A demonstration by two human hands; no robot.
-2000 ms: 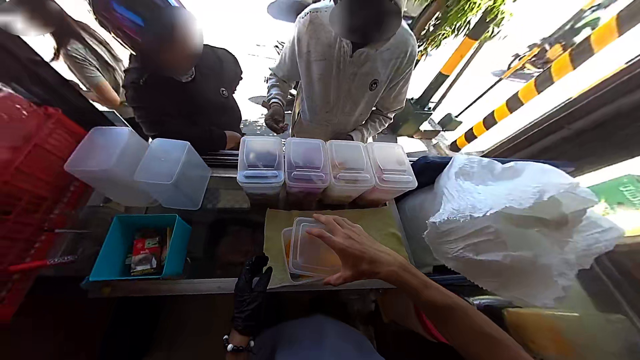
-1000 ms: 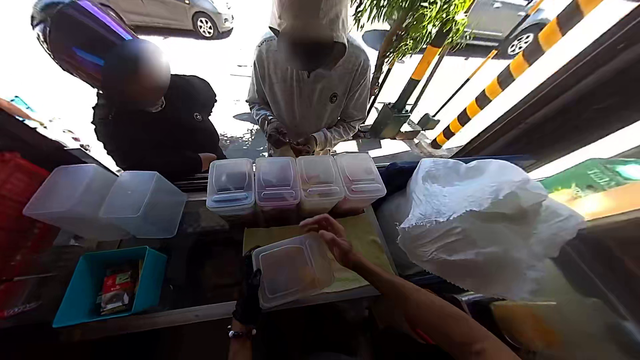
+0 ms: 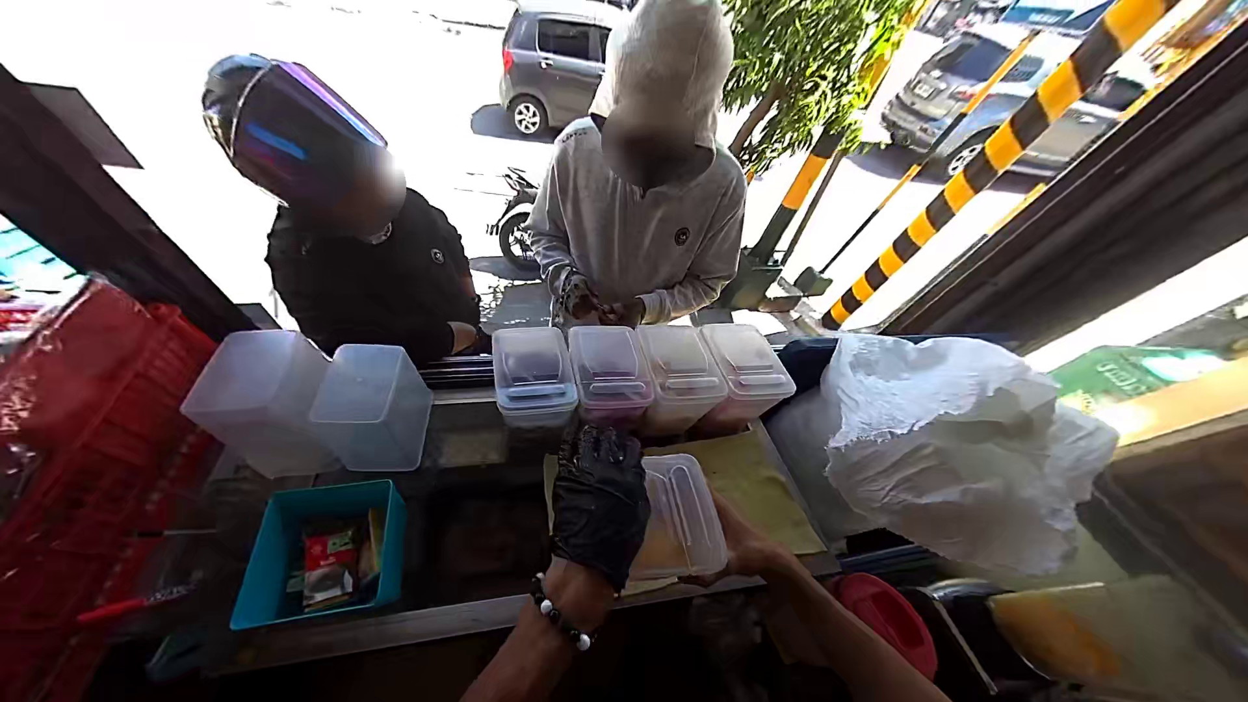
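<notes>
A lidded clear plastic container (image 3: 687, 517) with something orange-yellow inside stands tilted over a yellowish cloth (image 3: 770, 483). My right hand (image 3: 736, 546), bare, holds it around its right side and base; part of the fingers is hidden. On its left side lies my left hand (image 3: 600, 502) in a black glove, back of the hand up, a beaded bracelet at the wrist. The gloved fingertips reach toward the lidded containers behind, and whether they grip anything is hidden. Those lidded containers (image 3: 609, 366) stand side by side in a row at the counter's far edge.
Two frosted plastic bins (image 3: 375, 405) stand left of the row, with a teal basket (image 3: 395, 546) of packets nearer me. Red crates (image 3: 117, 409) fill the far left. A white plastic bag (image 3: 936, 439) bulges at right. Two people (image 3: 634, 214) stand beyond the counter.
My gloved left hand has moved up and forward beside the container. My right hand has gone from the container's top to its right side. The view has shifted.
</notes>
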